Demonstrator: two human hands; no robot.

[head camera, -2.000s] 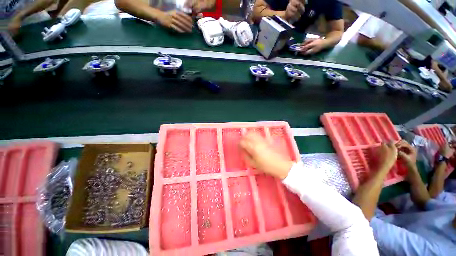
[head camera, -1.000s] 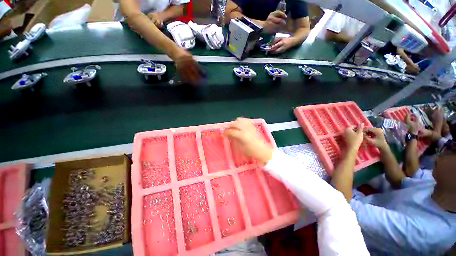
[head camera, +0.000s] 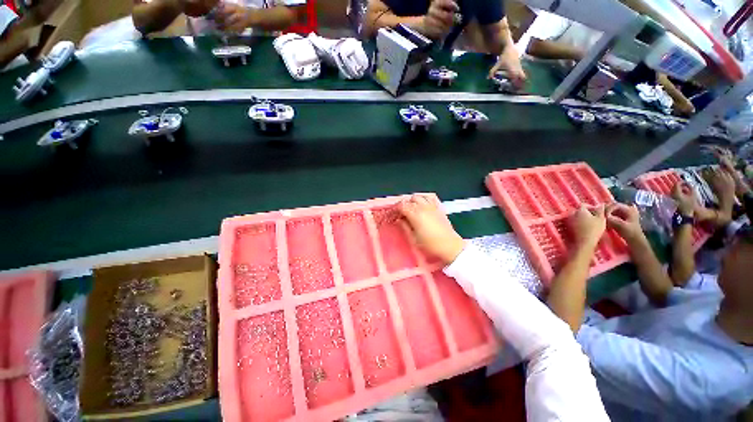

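A pink foam tray point(head camera: 337, 295) lies in front of me, with two rows of rectangular pockets. Tiny silver parts point(head camera: 262, 268) are scattered in its left pockets, with fewer towards the right. My right hand point(head camera: 431, 228), bare below a white sleeve, comes in from the right. Its fingertips point down into a far-row pocket right of the middle; whether they pinch a part cannot be told. My left hand is not in view. A shallow cardboard box point(head camera: 211, 330) of loose silver parts sits left of the tray.
A plastic bag point(head camera: 54, 354) of dark parts lies left of the box. Part-built housings point(head camera: 157, 124) stand on the dark green belt point(head camera: 248, 177). Bubble wrap point(head camera: 505, 260) lies right of the tray. A neighbour's hands point(head camera: 607, 222) work over another pink tray point(head camera: 541, 216). People sit opposite.
My right hand has shifted right along the far row. The arm opposite has withdrawn from the belt, and the small dark piece there is gone. A housing now shows on the far bench.
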